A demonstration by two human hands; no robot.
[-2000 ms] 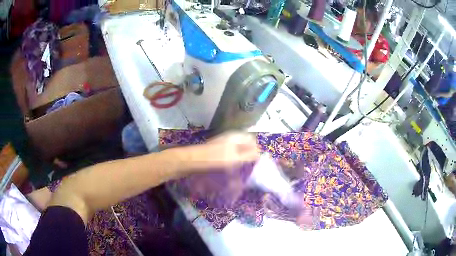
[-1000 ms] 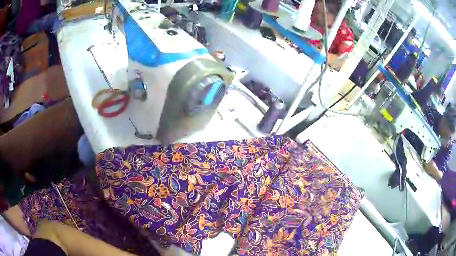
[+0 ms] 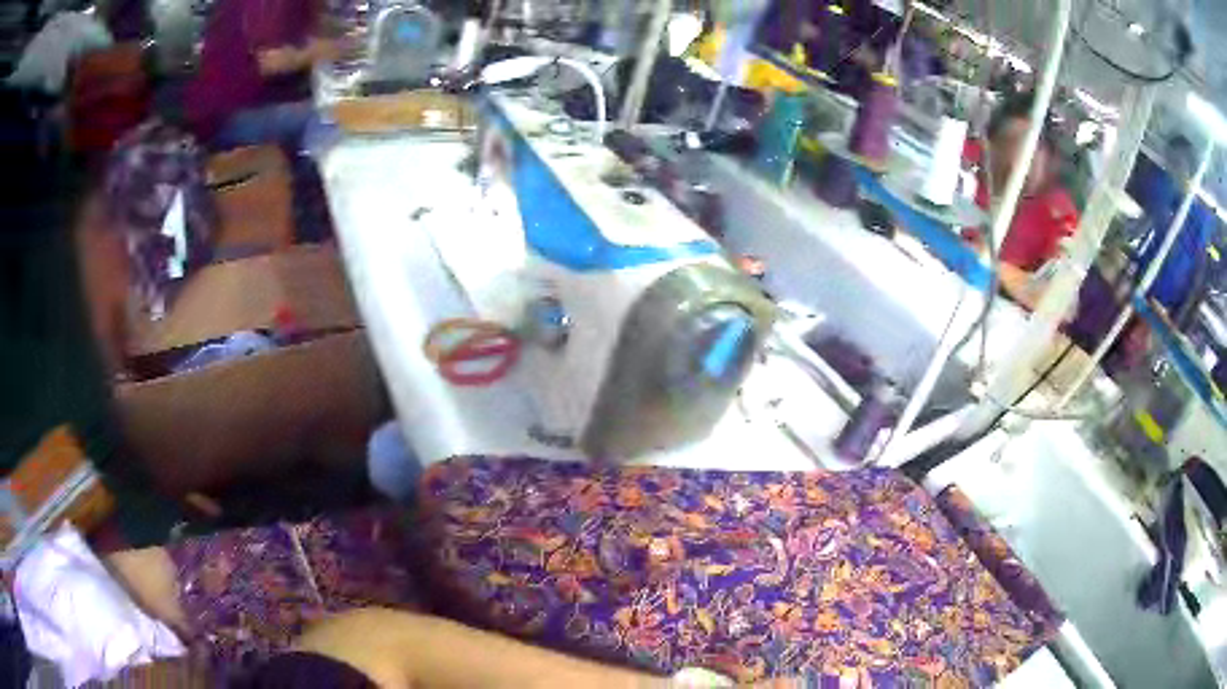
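Note:
A printed panel (image 3: 754,565), purple with orange floral print, lies spread on the white table in front of me. A bare forearm (image 3: 458,649) with a dark sleeve comes in from the lower left along the panel's near side, apparently my left. Its hand is cut off by the bottom edge. A small pale thing (image 3: 700,677) shows at that edge, too little to name. My right hand is not in view. More printed cloth (image 3: 236,579) hangs at the lower left. A white cloth (image 3: 88,612) lies beside another patch of bare skin there, whose owner I cannot tell.
A white and blue sewing machine (image 3: 646,323) stands behind the panel. Red-orange scissor-like loops (image 3: 474,353) lie left of it. A brown cardboard box (image 3: 256,390) with cloth stands at left. Thread cones (image 3: 872,121) and a person in red (image 3: 1036,215) are beyond; another person is at upper left.
Two seconds ago a blurred hand was over the panel with white material near it; that hand has left the picture. The panel now lies uncovered. The camera view has shifted, so everything sits lower.

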